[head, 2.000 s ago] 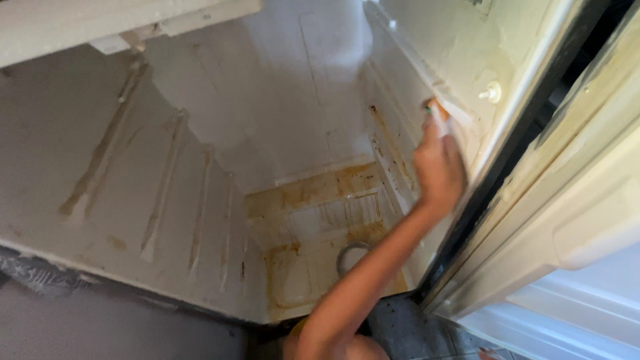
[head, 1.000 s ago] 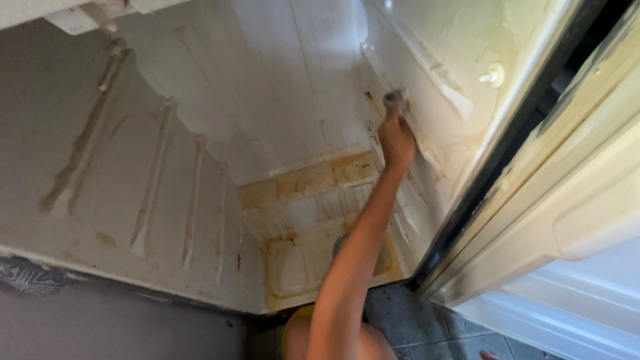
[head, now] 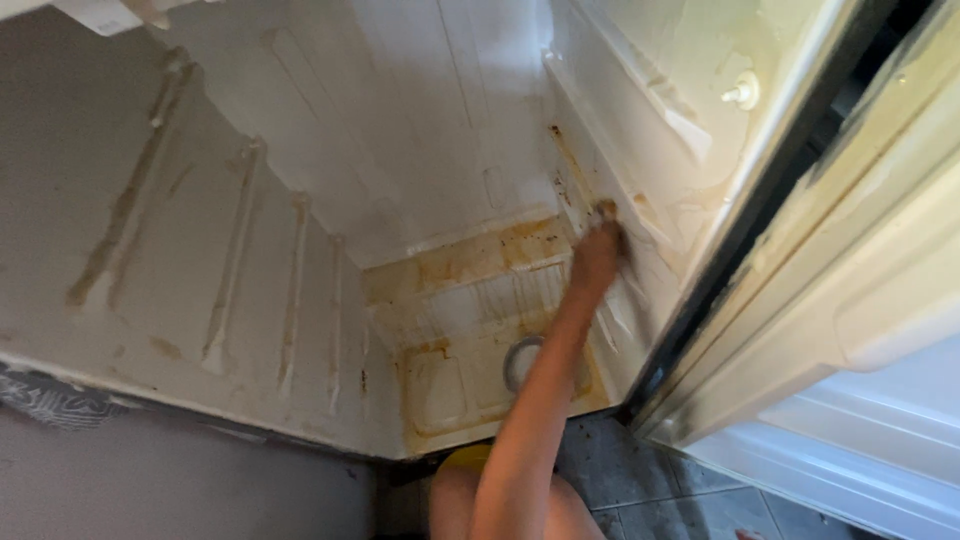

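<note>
The inside of a refrigerator compartment fills the view, its pale plastic liner [head: 420, 142] marked by brown and yellow stains. My right hand [head: 598, 251], blurred, is closed on a small scrubbing pad [head: 604, 211] that touches the right inner wall [head: 645, 217] near a stained shelf ridge. What kind of pad it is cannot be made out clearly. On the stained compartment floor [head: 439, 390] stands a round grey-rimmed bowl or ring [head: 517, 364], partly hidden behind my forearm. My left hand is not in the view.
The open refrigerator door [head: 862, 315] stands at the right, with a dark gap along its hinge side. Moulded shelf ridges [head: 240, 247] line the left wall. A white peg [head: 742, 91] sticks out of the upper right wall. Below are grey floor tiles [head: 622, 465] and my bare knees.
My right hand, holding the pad, has moved down along the right inner wall. The round rim on the compartment floor shows more than one second ago.
</note>
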